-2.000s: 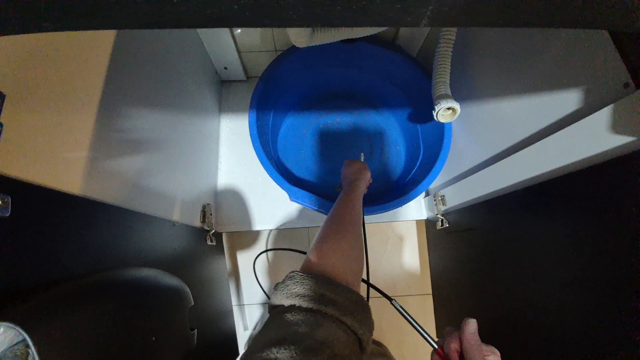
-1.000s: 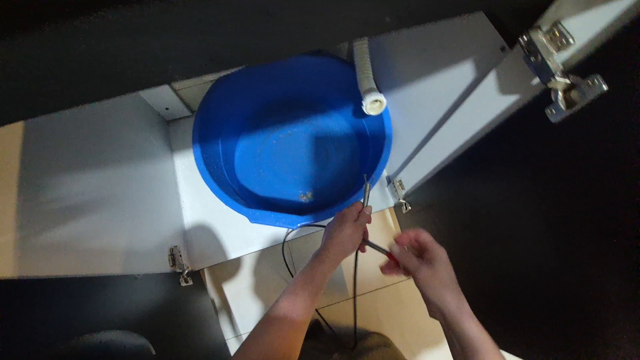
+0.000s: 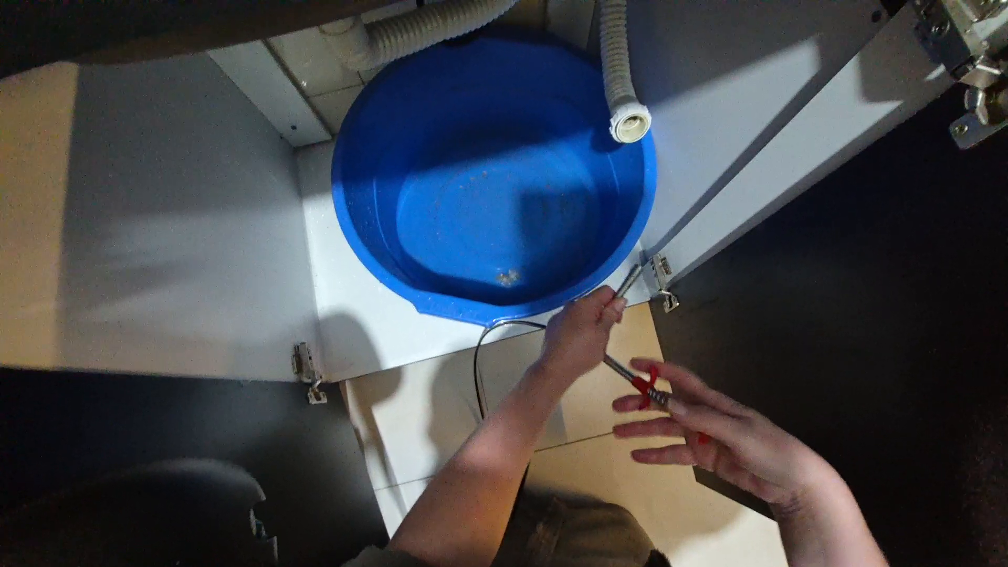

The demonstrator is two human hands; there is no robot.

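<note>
My left hand point(image 3: 581, 331) is closed around a metal part of a flexible tool, probably a claw pick-up tool, below the front right rim of a blue plastic basin point(image 3: 374, 256). A metal end point(image 3: 628, 279) sticks out past its fingers. At the tool's other end is a handle point(image 3: 647, 387) with red parts and a metal spring. It lies between the thumb and index finger of my right hand point(image 3: 720, 433), whose other fingers are spread. A thin dark cable point(image 3: 477, 364) loops below the basin's front edge. Small bits of debris point(image 3: 507, 277) lie in the basin.
A white corrugated hose point(image 3: 617, 59) hangs over the basin's right side; another pipe point(image 3: 425, 30) runs behind it. White cabinet panels point(image 3: 189, 213) flank the basin. Metal hinges point(image 3: 305, 364) point(image 3: 664, 276) sit at the front corners. Tiled floor point(image 3: 583, 465) lies below, and a dark rounded object point(image 3: 157, 504) at lower left.
My left hand has come back from inside the basin to below its front rim. My right hand, at the lower right two seconds ago, is nearer the left; its fingers have spread since one second ago.
</note>
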